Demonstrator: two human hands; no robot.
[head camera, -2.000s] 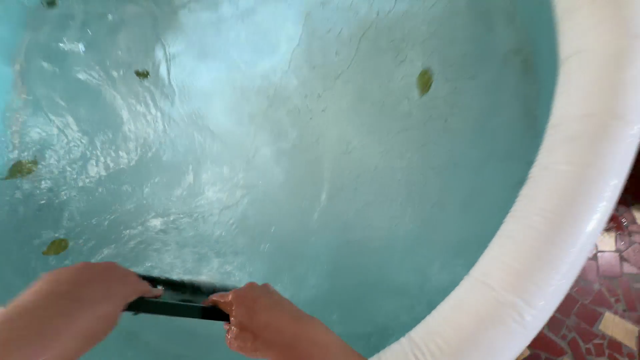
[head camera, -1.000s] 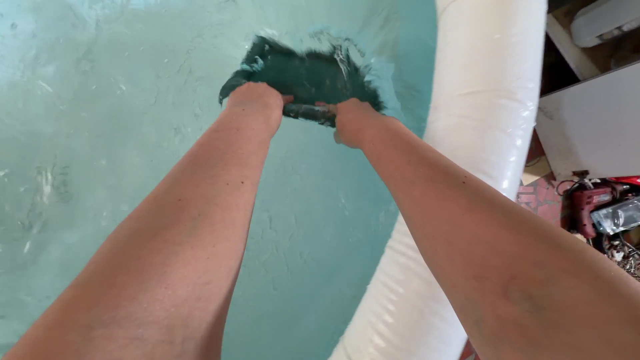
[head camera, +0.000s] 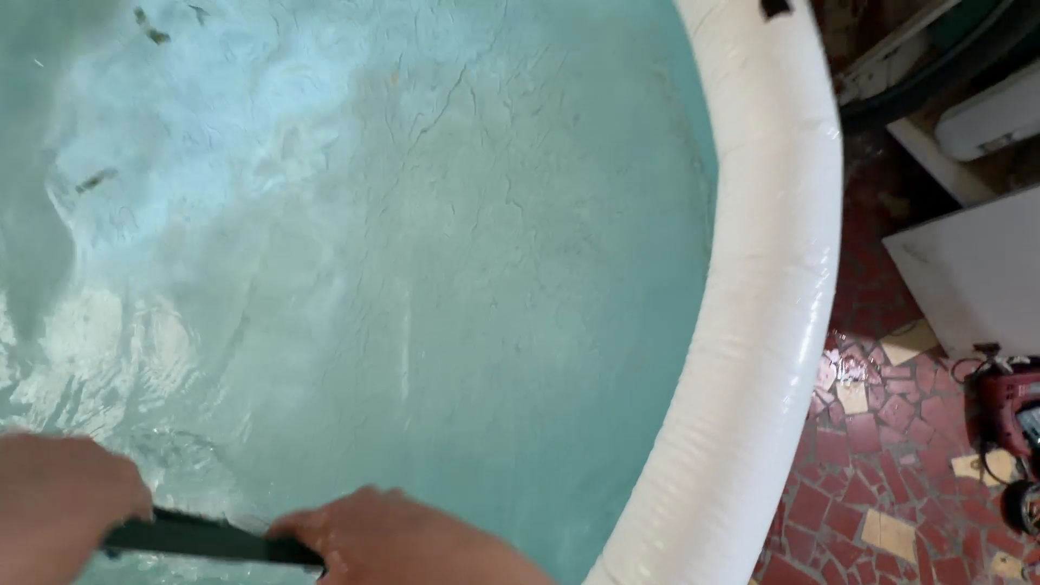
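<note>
Low at the left of the head view, my left hand (head camera: 69, 504) grips one end of a dark, flat-edged object (head camera: 215, 539), perhaps the frame of a net or a container. The other end is in my right hand (head camera: 398, 540), to the right of it. Only a narrow dark strip shows between the hands, just over the pool water (head camera: 487, 325); the rest is hidden or out of view. Both hands are blurred.
The white inflated rim of a pool (head camera: 760, 260) curves down the right side. Leaves (head camera: 96, 180) lie in the water at the upper left. Outside are red mosaic tiles (head camera: 861, 463), a white panel (head camera: 975, 268) and a red power tool (head camera: 1003, 402).
One second ago both arms reached forward with the dark object in the water. Now the hands are back near the bottom edge, still holding it. The view has shifted.
</note>
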